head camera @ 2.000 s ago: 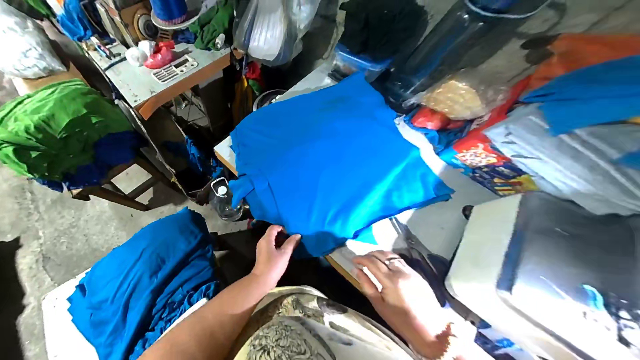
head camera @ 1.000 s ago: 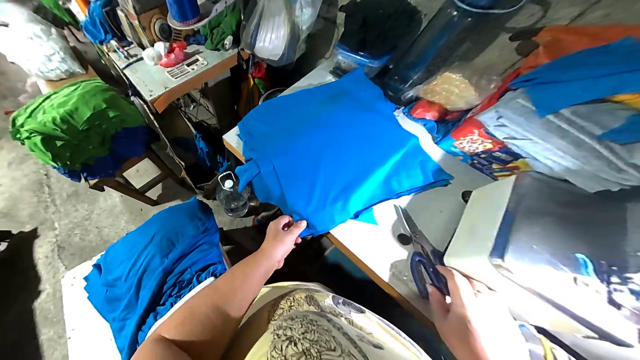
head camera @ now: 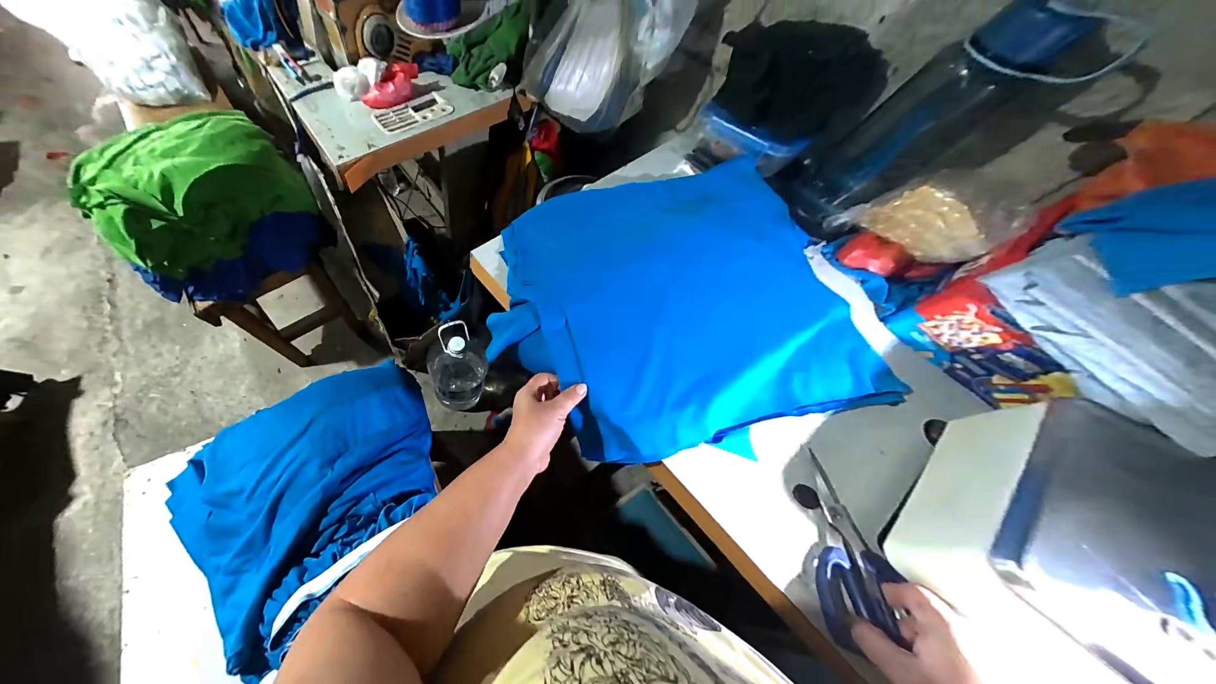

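Note:
Blue fabric pieces (head camera: pixel 665 304) lie stacked on the white table (head camera: pixel 750 494), part of them hanging past its front edge. My left hand (head camera: pixel 543 418) pinches the near left edge of this fabric between thumb and fingers. At the lower right, my right hand (head camera: pixel 912 632) has its fingers at the dark blue handles of a pair of fabric scissors (head camera: pixel 855 551). The scissors' blades point away from me over the tabletop, apart from the fabric. A second heap of blue fabric (head camera: pixel 313 484) rests on a white surface at my left.
The white sewing machine body (head camera: pixel 969 484) stands right of the scissors. A clear plastic bottle (head camera: pixel 458 366) is beside the fabric's left corner. Green cloth (head camera: pixel 190 190) covers a wooden stool at upper left. Grey cloth (head camera: pixel 1111 323) and plastic packets (head camera: pixel 969 323) line the table's right side.
My right hand has moved from beside the fabric's near edge to the scissors at the lower right. My left hand has taken hold of the fabric's near left edge.

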